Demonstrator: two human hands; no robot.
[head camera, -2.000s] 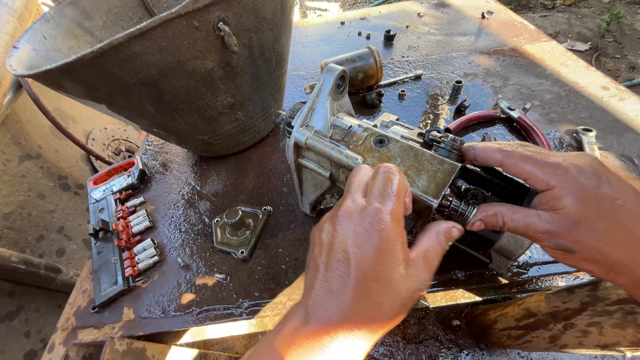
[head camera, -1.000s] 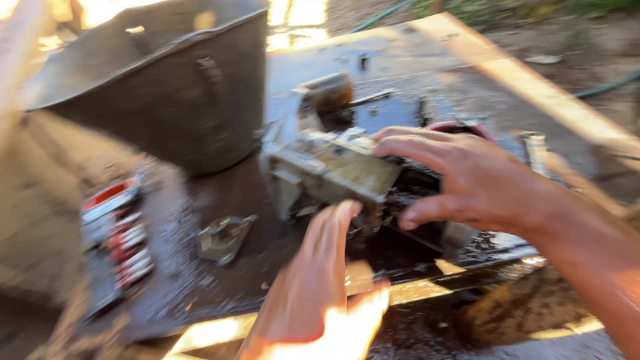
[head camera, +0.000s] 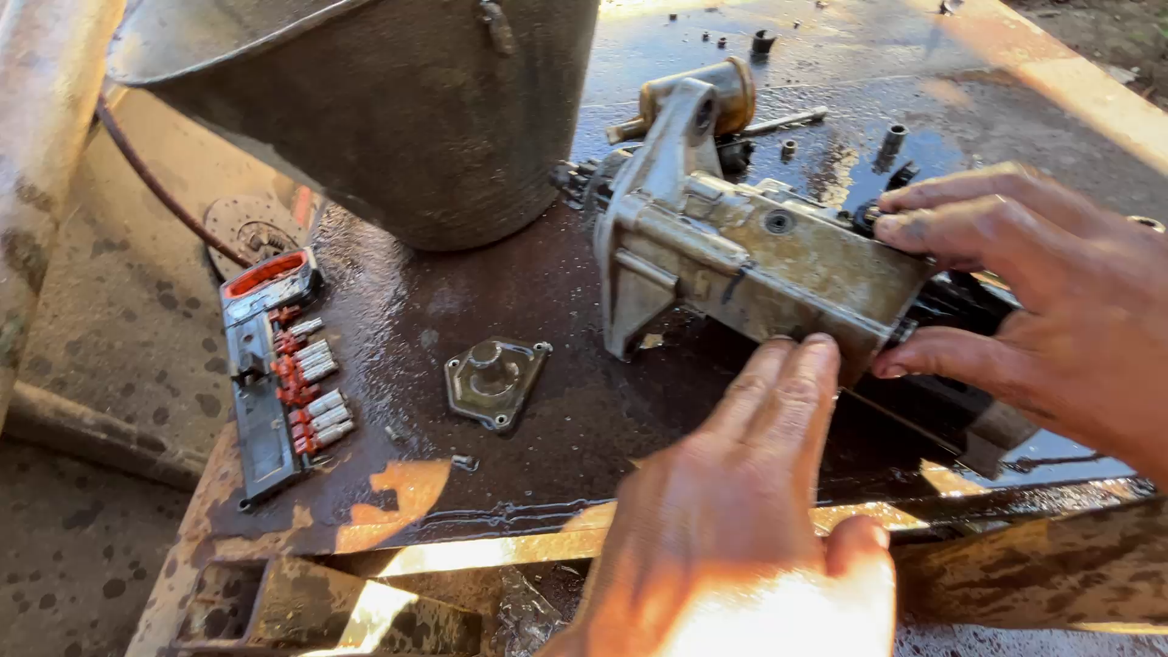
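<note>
An oily cast-metal housing (head camera: 776, 246), with a flange at its left end and a toothed shaft end (head camera: 589, 180) beyond it, lies on the wet tabletop. My left hand (head camera: 739, 511) rests its fingertips against the housing's near lower side, thumb apart. At the right end my right hand (head camera: 1031, 292) spans the housing, its fingers on the far corner and its thumb by a bolt-like part at the near corner; the palm side and what lies under it are hidden. A small metal cover plate (head camera: 495, 383) lies left of the housing.
A large metal bucket (head camera: 392, 119) stands behind at left. Near the left edge lies a socket rail (head camera: 260, 401) with red clips. Beyond the housing are a metal cylinder (head camera: 730, 96), a rod (head camera: 785, 121) and loose sockets (head camera: 892, 144). A wooden beam (head camera: 1031, 566) runs below the tabletop's front edge.
My left hand, over the housing's right part two seconds ago, is now lower against its near side. My right hand has stayed at the right end. The view has shifted.
</note>
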